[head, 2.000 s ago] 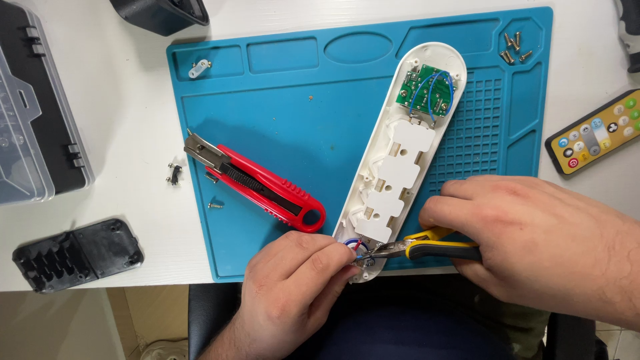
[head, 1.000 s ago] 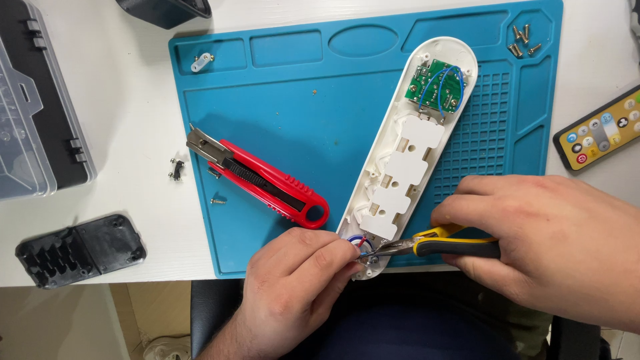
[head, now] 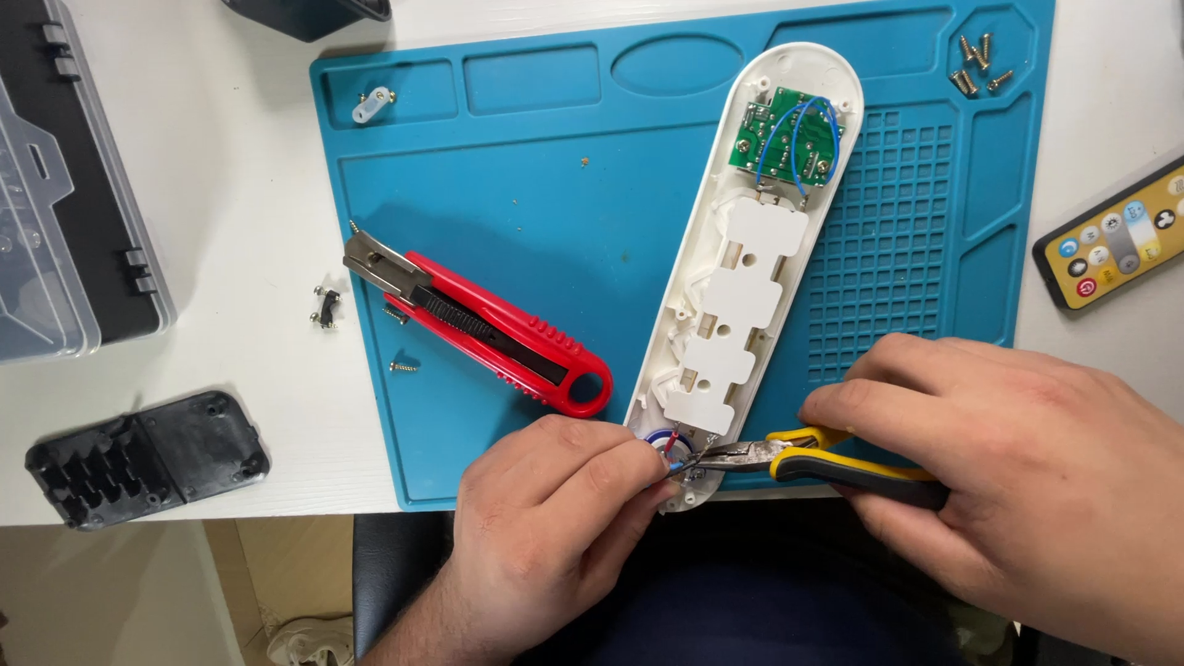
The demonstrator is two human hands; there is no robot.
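Note:
A long white plastic housing [head: 692,305] lies slanted on the blue silicone work mat [head: 518,277]. Its far end holds a green circuit board [head: 786,139] with blue wires; red and dark wires are at the near end. My right hand [head: 980,462] grips yellow-and-black long-nose pliers [head: 860,472], their jaws at the wires by the near end. With thumb and forefinger, my left hand [head: 564,509] pinches a thin wire [head: 675,467] beside the jaw tips; its far end is hidden by the fingers. Just beyond my left hand lies a red utility knife [head: 490,333].
Several screws [head: 980,65] sit in the mat's top right compartment, and a small translucent clip [head: 373,104] at top left. A remote control [head: 1110,231] is at right. A black plastic cover [head: 148,458] and a clear-lidded case [head: 69,203] are at left, near a small black part [head: 326,307].

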